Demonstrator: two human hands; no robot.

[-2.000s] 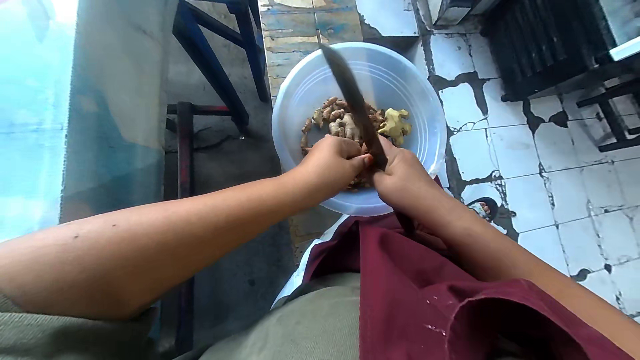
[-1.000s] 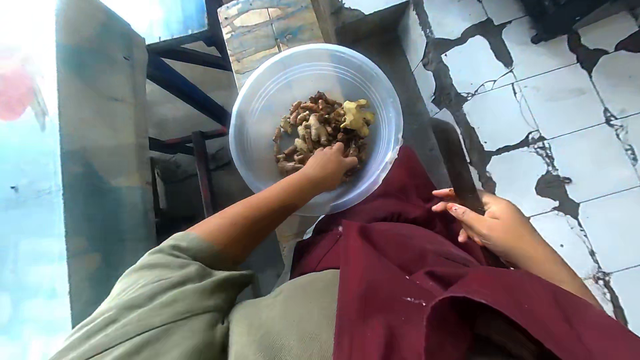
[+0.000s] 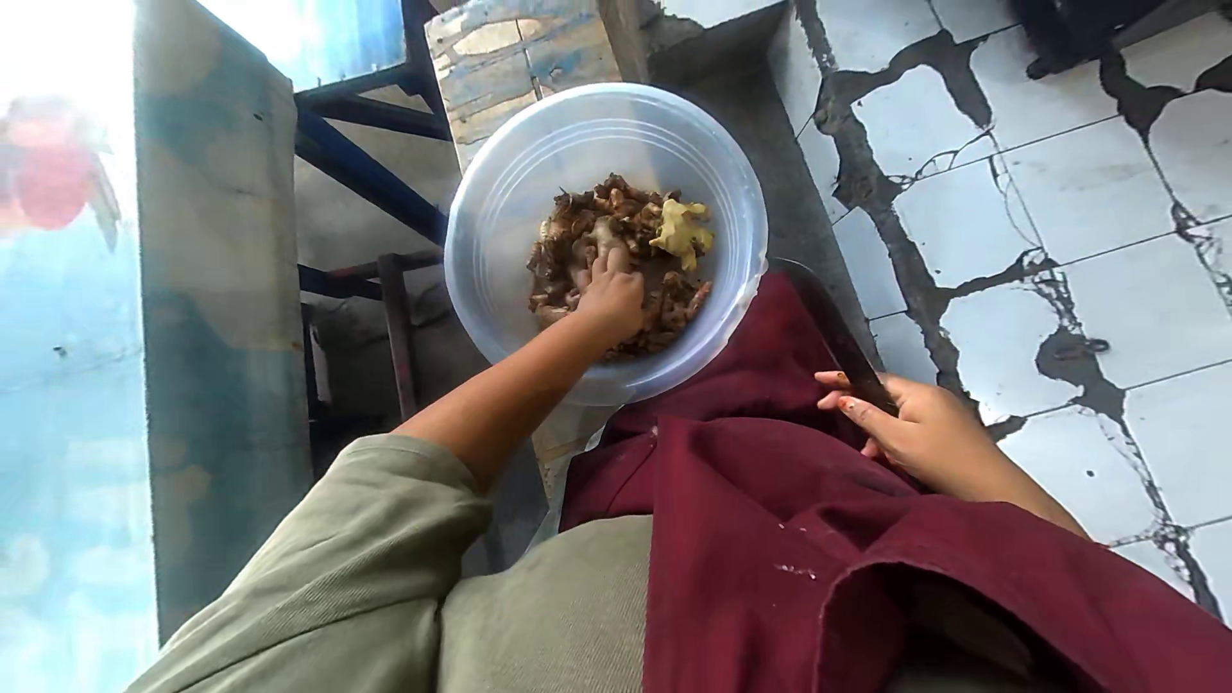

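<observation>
My left hand reaches down into a translucent plastic basin, its fingers on a pale ginger root among many smaller brown roots. Whether the fingers grip that root cannot be told. A yellow peeled piece of ginger lies at the right of the pile. Out to the right of the basin, my right hand holds a knife with a dark blade; the blade points up and left beside the maroon cloth on my lap, and its handle is hidden by the hand.
Under the basin is a worn, paint-stained bench. At the left stands a pale blue table or panel, with blue metal legs beside it. Cracked white floor tiles spread on the right. A dark object is at the top right.
Two seconds ago both hands were together over the basin with the knife. The right hand has since moved away to the right with the knife, and the left has gone down into the roots.
</observation>
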